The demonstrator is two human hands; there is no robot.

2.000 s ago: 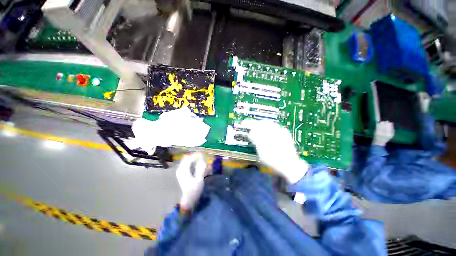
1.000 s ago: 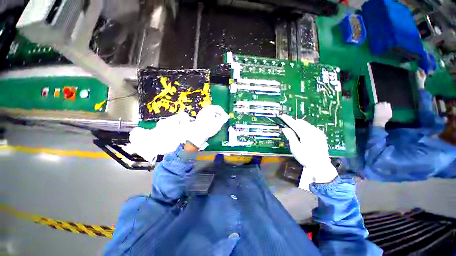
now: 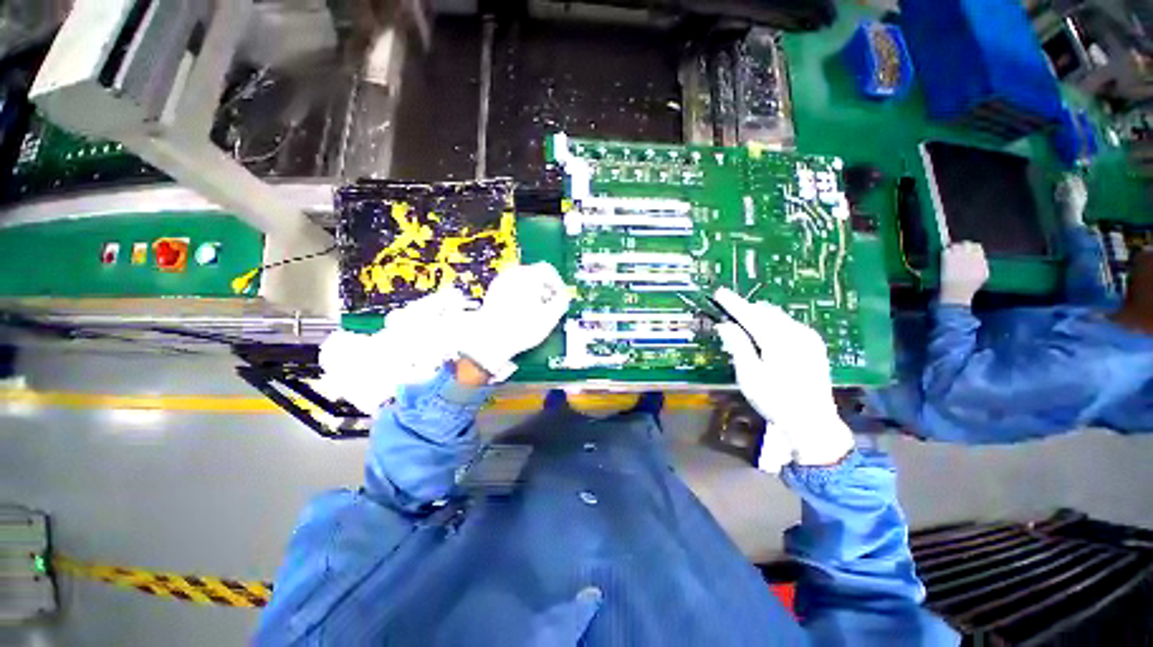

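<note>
A large green circuit board (image 3: 746, 266) with long whitish strips lies flat on the green mat in front of me. My right hand (image 3: 781, 377), white-gloved, holds thin dark tweezers (image 3: 736, 316) over the board's lower middle, tip near the strips. My left hand (image 3: 516, 316), white-gloved, is at the board's left edge with its fingers bent together; whether it grips the edge or something small is hard to tell. A crumpled white heap of wipes (image 3: 379, 360) lies beside it, partly behind the left hand. A black speckled tray (image 3: 424, 243) holds yellow strips.
A dark conveyor (image 3: 575, 101) runs behind the bench. A green panel with a red button (image 3: 170, 254) is at left. At right, another person's gloved hand (image 3: 965, 269) touches a black framed panel (image 3: 986, 196). Blue bins (image 3: 980, 57) stand behind. A black slotted rack (image 3: 1037, 575) is at lower right.
My left hand has risen from below the bench edge to the board's left edge. My right hand has shifted right, and the tweezers now show. In the last second both hands barely moved.
</note>
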